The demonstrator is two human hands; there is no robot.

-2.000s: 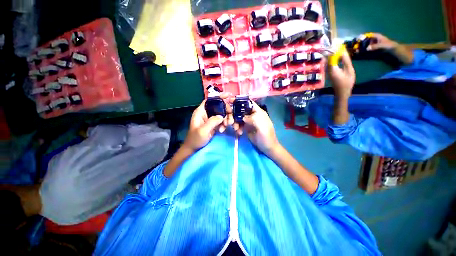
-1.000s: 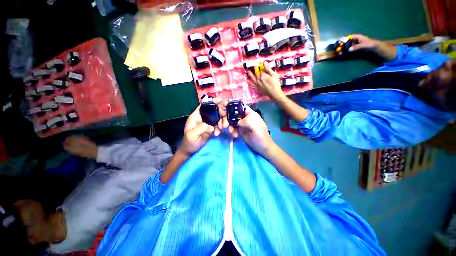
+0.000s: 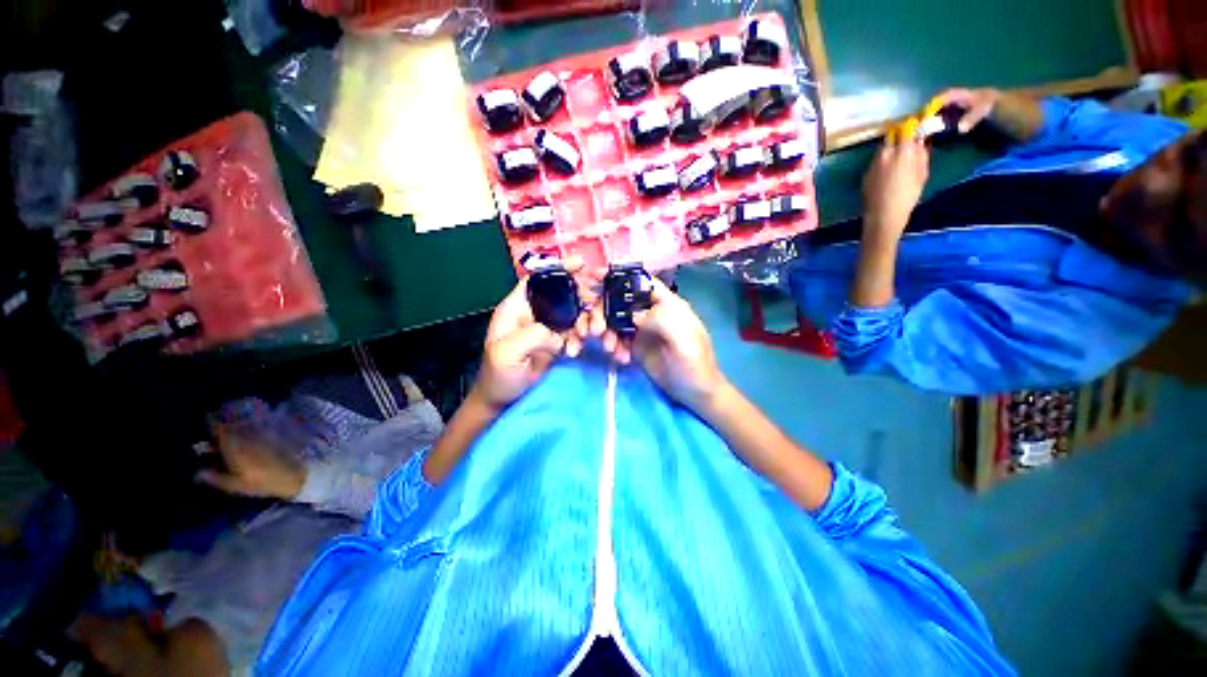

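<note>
My left hand [image 3: 514,347] holds a black smartwatch [image 3: 553,299] with a dark screen. My right hand [image 3: 672,341] holds a second black smartwatch [image 3: 626,296] whose screen shows small light icons. The two watches are side by side, just in front of the lower edge of the centre red-pink blister tray [image 3: 577,209]. That tray holds rows of watches with white strap labels, and some pockets are bare. A white paper slip [image 3: 728,90] lies over watches at its upper right.
A second blister tray [image 3: 258,251] lies at left under clear film. Yellow paper sheets [image 3: 397,126] and a black handheld device [image 3: 355,201] lie between the trays. A person in blue at right holds a yellow-and-black item [image 3: 931,122]. A person in grey sits at left.
The neighbour in blue reached into the centre tray and has withdrawn; a watch now sits in a pocket there. My hands still hold both watches. The left neighbour's arm has moved.
</note>
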